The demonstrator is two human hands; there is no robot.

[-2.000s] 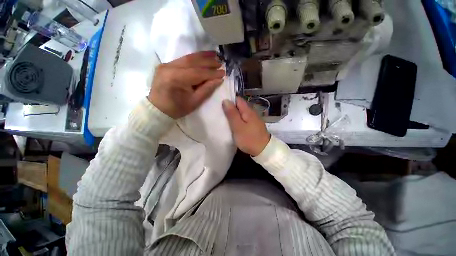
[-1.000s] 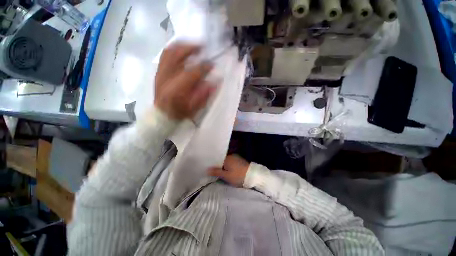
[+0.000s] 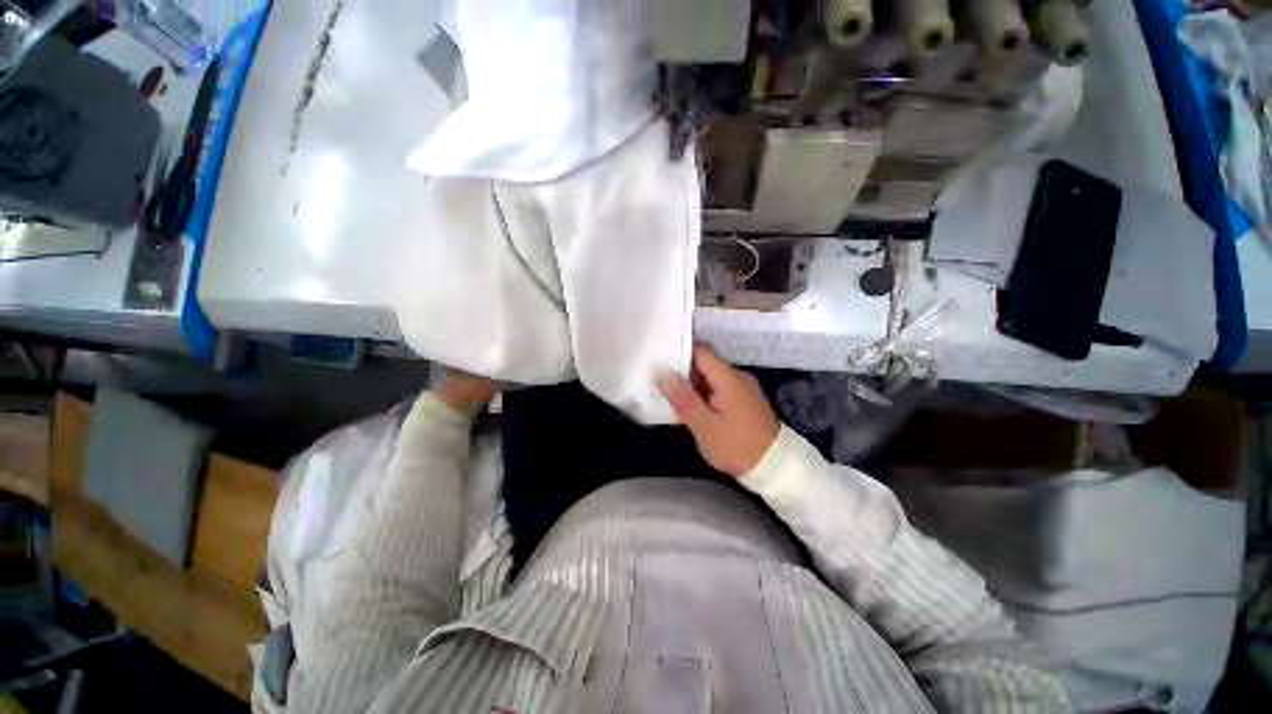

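A white fabric panel (image 3: pixel 614 265) lies over the table's front edge, with a dark seam line curving down its middle. Its right edge runs up to the presser foot and needle area (image 3: pixel 679 119) of the overlock machine (image 3: pixel 816 175). My right hand (image 3: pixel 728 414) pinches the panel's lower right corner between thumb and fingers. My left hand (image 3: pixel 467 388) is low at the panel's lower left, mostly hidden under the cloth and table edge, so its fingers do not show. More white cloth lies left of and behind the needle area.
A black phone (image 3: pixel 1063 260) lies at right. Cream tension dials (image 3: pixel 925 25) line the machine's top. A clear plastic bag (image 3: pixel 900 356) hangs at the front edge. A grey fan-like unit (image 3: pixel 70 133) and black-handled scissors (image 3: pixel 175 195) are at left. Pale cloth (image 3: pixel 1137 558) is low at right.
My left hand has moved from beside the needle area down to the table's front edge. My right hand has moved up and right with the corner. The panel now spreads over the front edge.
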